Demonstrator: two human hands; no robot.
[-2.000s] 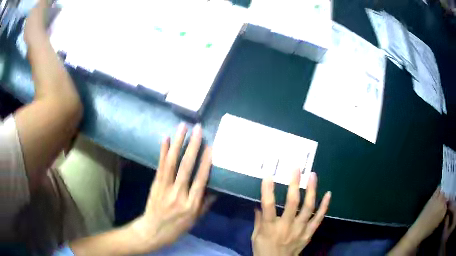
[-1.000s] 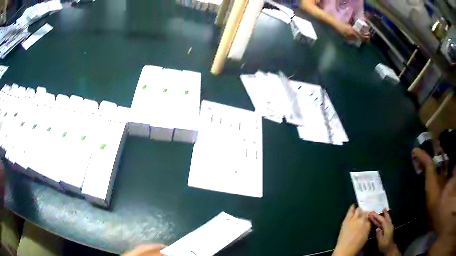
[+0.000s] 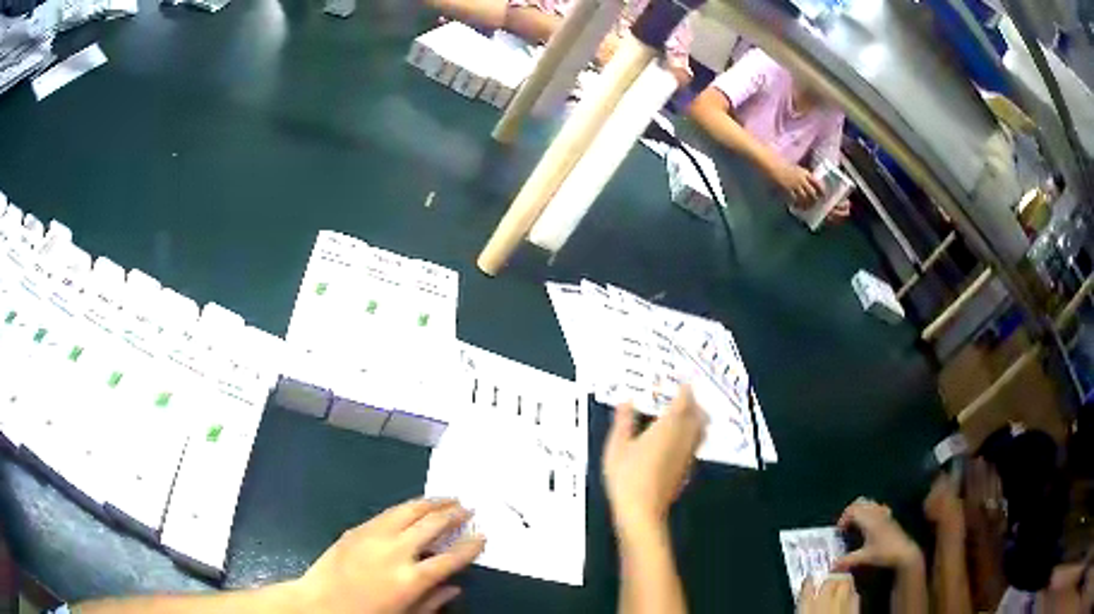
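An unfolded leaflet (image 3: 516, 480) with black print lies on the dark green table, to the right of the white cartons. My left hand (image 3: 402, 558) is at its lower left edge, fingertips on or just above the paper and slightly bent. My right hand (image 3: 654, 456) is over the lower left edge of a fanned pile of loose leaflets (image 3: 672, 360), thumb and fingers apart. Whether its fingertips touch the paper cannot be told. No paper shows held in either hand.
Long white thermometer cartons (image 3: 132, 396) overlap at left, with three more (image 3: 372, 324) beyond. Pale posts (image 3: 576, 156) rise from the table. At lower right, another person's hands (image 3: 882, 540) hold a leaflet. A person in pink sits across.
The view has shifted, showing more of the far side. The folded leaflet near my left hand is out of view. My left hand has moved up to the unfolded leaflet, and my right hand has come into view.
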